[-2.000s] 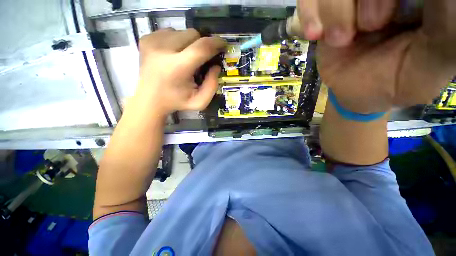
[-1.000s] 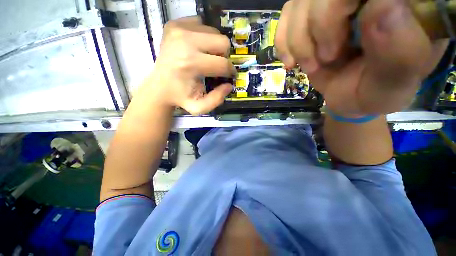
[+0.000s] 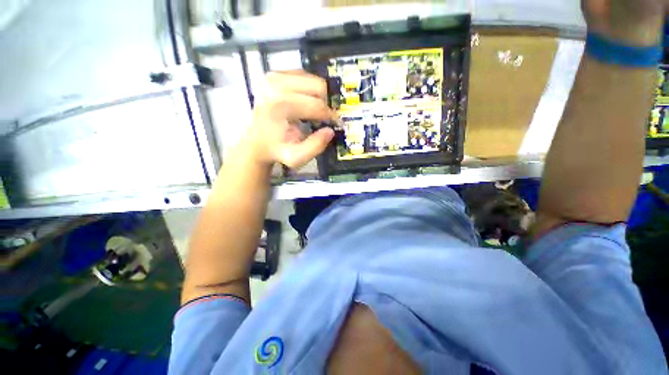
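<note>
A black carrier frame (image 3: 461,110) lies on the line in front of me, with a yellow-edged board full of parts (image 3: 389,106) inside it. My left hand (image 3: 297,121) is at the frame's left side, fingers curled, with the thumb and index fingertips close together at the board's left edge. Whether it pinches a small part cannot be told. My right hand (image 3: 623,11) is cut off by the top edge at the far right, above a blue wrist band (image 3: 623,51). Its fingers and anything in them are out of the picture.
A brown cardboard sheet (image 3: 507,95) with small white marks lies right of the frame. Another loaded carrier (image 3: 658,110) shows at the right edge. The silver conveyor rail (image 3: 367,183) runs along my body. Silver bars (image 3: 202,132) cross the line at left.
My right hand has moved up and right, away from the board, and the tan-brown driver it held earlier is out of view. My left hand stays at the frame's left side. The cardboard is now uncovered.
</note>
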